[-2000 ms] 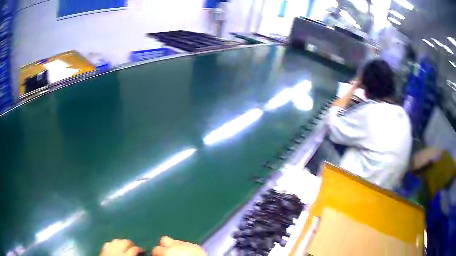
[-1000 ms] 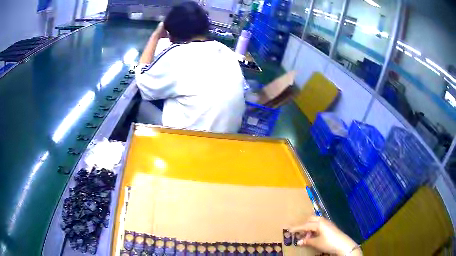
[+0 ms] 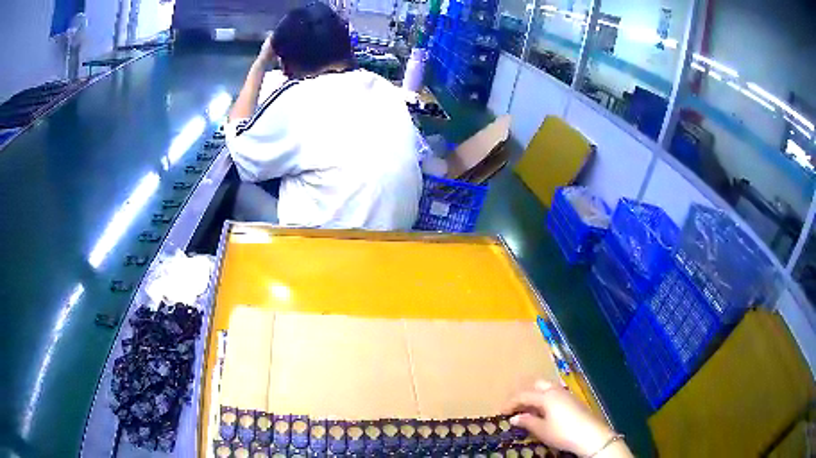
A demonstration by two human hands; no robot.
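Observation:
The yellow tray (image 3: 358, 273) lies in front of me, its lower part covered by a tan cardboard liner (image 3: 340, 362). Dark housings with tan round centres (image 3: 376, 436) stand in tight rows along the bottom of the picture. My right hand (image 3: 559, 419) is at the right end of the upper row, fingertips touching the last housing there; whether they grip it cannot be told. My left hand is not in view. A tangled heap of loose black parts (image 3: 157, 376) lies on the metal ledge left of the tray.
Single black parts (image 3: 134, 260) line the edge of the green conveyor belt (image 3: 67, 215). Crumpled white material (image 3: 181, 275) lies behind the heap. A blue pen (image 3: 552, 343) is on the tray's right rim. A seated person (image 3: 335, 148) is ahead. Blue crates (image 3: 667, 326) stand right.
The view has swung from the belt to the tray. Since one second ago, the two housings at my right hand, formerly apart from the row, now stand in line with it. My left hand has left view.

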